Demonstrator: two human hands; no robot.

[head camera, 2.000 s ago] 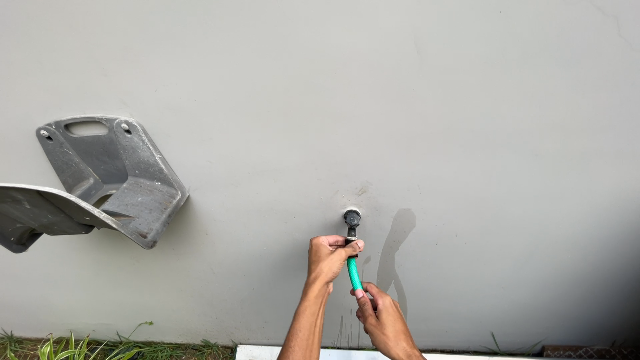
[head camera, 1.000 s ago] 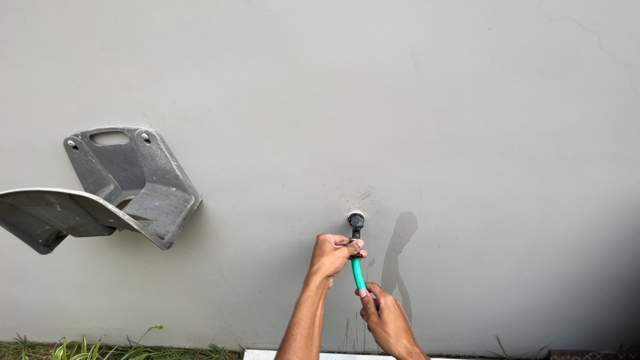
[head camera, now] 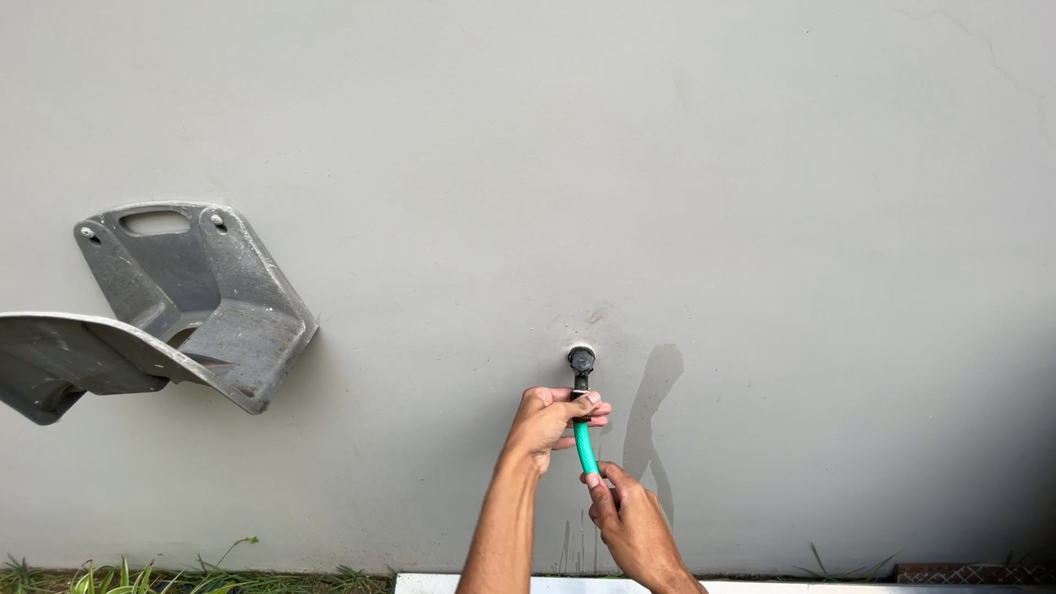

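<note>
A black outdoor tap (head camera: 582, 360) juts from the grey wall. Just below its spout, the fingers of my left hand (head camera: 549, 425) are closed around the dark fitting (head camera: 582, 408) at the upper end of a green garden hose (head camera: 585, 448). Lower down, my right hand (head camera: 631, 516) grips the hose between thumb and fingers. The hose beyond my right hand is hidden. How firmly the fitting sits on the spout cannot be told.
At the left, a grey plastic hose hanger (head camera: 256, 330) is fixed to the wall (head camera: 742, 206) and projects outward. Grass and leafy plants (head camera: 124, 577) grow along the wall's foot, beside a white slab edge (head camera: 561, 585). A dark patterned strip (head camera: 973, 573) lies at bottom right.
</note>
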